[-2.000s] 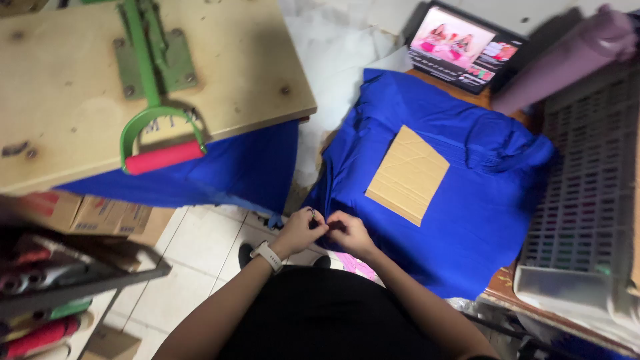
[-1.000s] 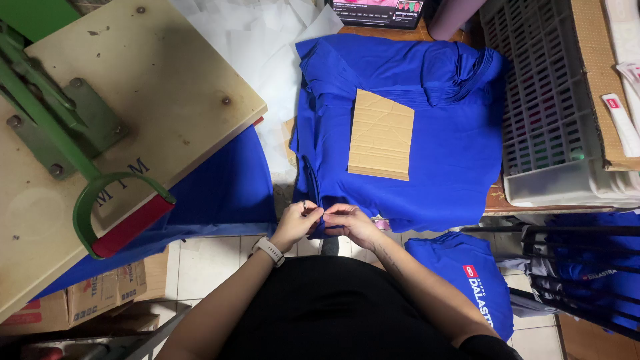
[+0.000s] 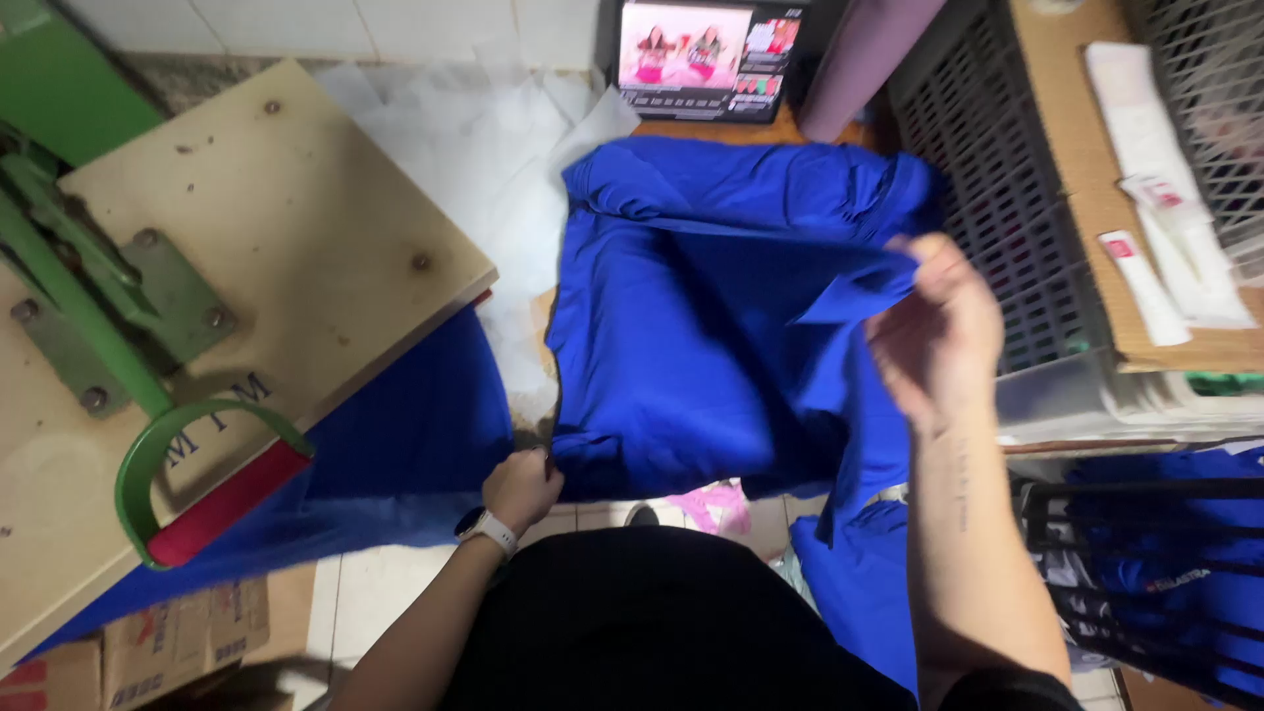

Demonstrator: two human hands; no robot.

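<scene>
Blue fabric garments (image 3: 671, 365) lie stacked on a wooden table in the middle. My right hand (image 3: 943, 326) pinches an edge of the top blue cloth and holds it raised at the stack's right side. At the stack's lower left corner, my left hand (image 3: 523, 486) grips the cloth's edge; a watch with a white band is on that wrist. To the left stands a heat press with a cream top plate (image 3: 326, 227), a green lever and a red handle (image 3: 229, 504). More blue cloth (image 3: 405, 434) lies beneath that plate.
White sheets (image 3: 464, 148) lie between press and stack. A tablet (image 3: 696, 59) and a purple bottle (image 3: 869, 59) stand behind. At right are a grey plastic crate (image 3: 997, 188) and cardboard (image 3: 1086, 197) with white packets. Cardboard boxes (image 3: 188, 632) sit low left; blue garments hang low right.
My hands, together at the stack's front edge before, are now apart; the right has moved up and right with the cloth. The cardboard piece that lay on the blue stack no longer shows.
</scene>
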